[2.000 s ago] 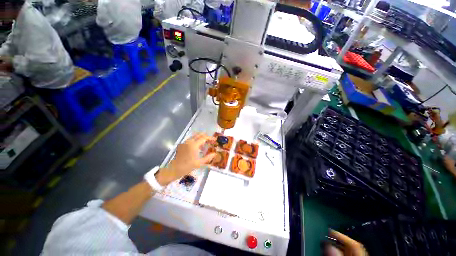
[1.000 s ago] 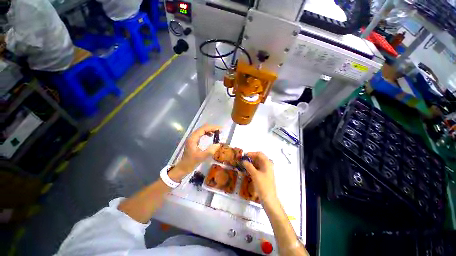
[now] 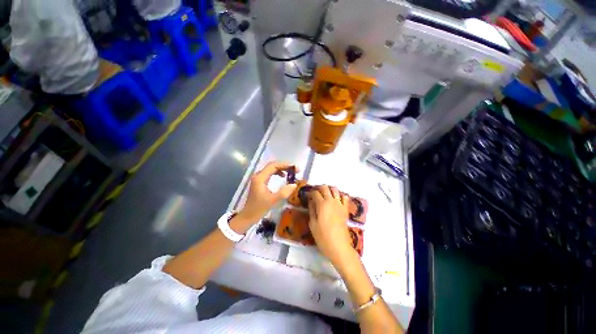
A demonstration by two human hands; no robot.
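Observation:
My left hand (image 3: 266, 189) holds a small dark round housing (image 3: 291, 174) upright between thumb and fingers, just left of the nests. My right hand (image 3: 329, 218) is over the orange fixture nests (image 3: 294, 225), its fingertips on a dark round part (image 3: 304, 194) at the back-left nest. Whether it grips this part or presses on it is hard to tell. A dark part (image 3: 357, 209) also shows in the back-right nest. The front nests are partly hidden by my right hand.
The orange machine head (image 3: 330, 124) hangs behind the nests. A dark pile of small parts (image 3: 266, 228) lies left of them. A metal tool (image 3: 385, 164) lies at the right rear. Black trays (image 3: 516, 176) stand right of the machine.
My right hand came from the right bench to the nests, then moved onto the back-left nest. My left hand lifted a dark part off the nests. The nests have shifted toward the front.

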